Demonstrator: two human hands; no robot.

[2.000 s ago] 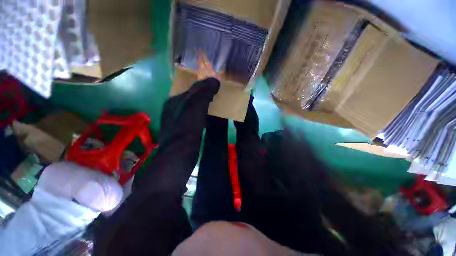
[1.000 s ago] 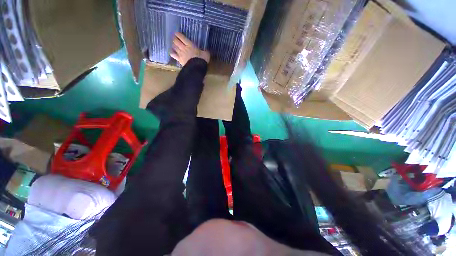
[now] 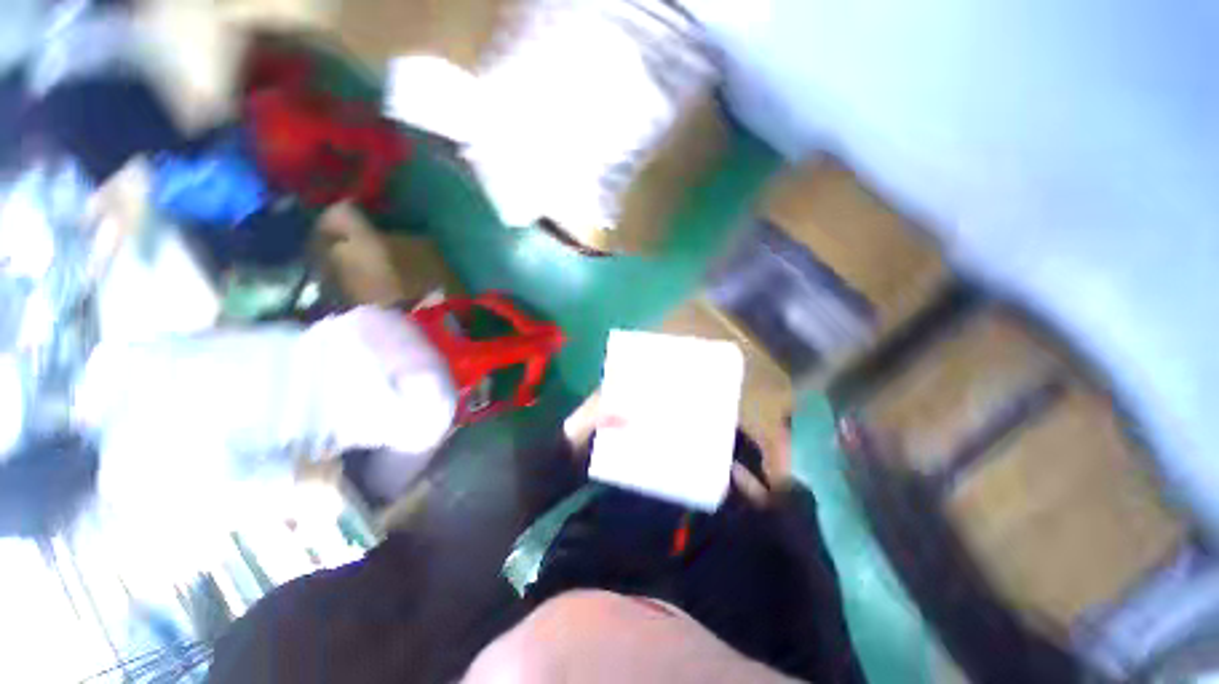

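Note:
A white rectangular panel [image 3: 668, 417] is held in front of my body, its broad face toward the camera. My left hand [image 3: 586, 424] is shut on its left edge, with a fingertip over the face. My right hand [image 3: 753, 484] is small and blurred beside its lower right edge; whether it grips the panel cannot be told. An open brown carton [image 3: 856, 227] with grey-edged panels [image 3: 791, 301] inside stands beyond, to the upper right. The picture is strongly blurred.
A red stool [image 3: 501, 350] stands to the left on the green floor [image 3: 535, 274]. Another open carton [image 3: 1083, 494] is at the right. A person in white [image 3: 267, 394] is at the left. A large pale surface [image 3: 1069, 147] fills the upper right.
The view has swung left. My left hand has left the carton's panels and now holds a white panel near my body. My right hand has come into view. The cartons have shifted right in the picture.

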